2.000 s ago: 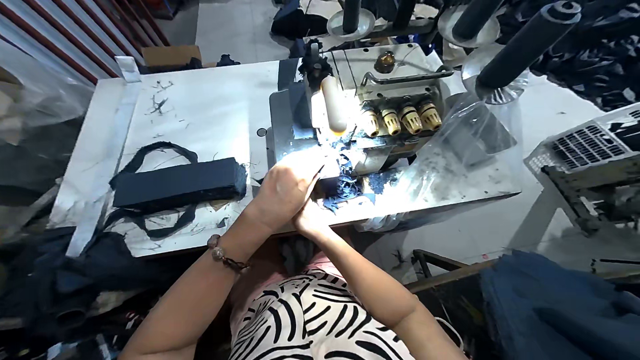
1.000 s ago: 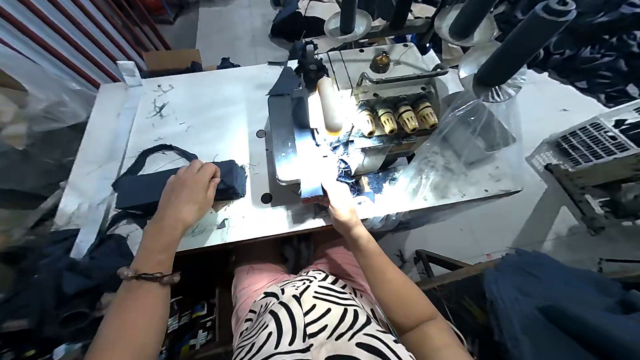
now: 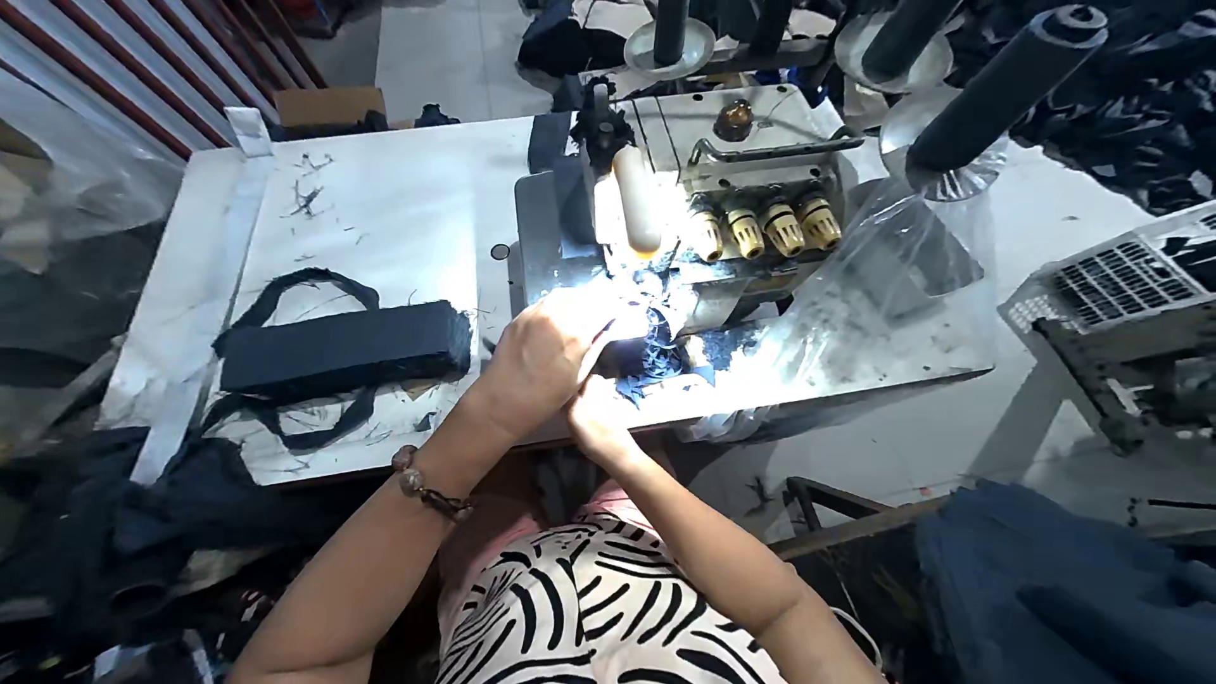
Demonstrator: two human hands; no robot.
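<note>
My left hand (image 3: 546,347) and my right hand (image 3: 600,413) are close together at the front of an overlock sewing machine (image 3: 741,180), beside its lit needle area. Glare and my fingers hide most of what lies between them, so whether they grip cloth does not show. Dark thread and fabric scraps (image 3: 660,356) lie just right of my hands. Yellowish tension knobs (image 3: 765,228) line the machine's front. On the white table (image 3: 389,218) to the left rests a stack of dark fabric pieces (image 3: 347,351), with dark strips looped out from behind and in front of it.
Dark thread cones (image 3: 1007,90) stand on holders at the back right. A clear plastic bag (image 3: 883,266) lies right of the machine. A white plastic crate (image 3: 1121,275) is at the far right, and dark blue cloth (image 3: 1035,589) is heaped at the lower right.
My left hand was on the dark fabric stack one second ago and is now at the front of the machine, beside my right hand.
</note>
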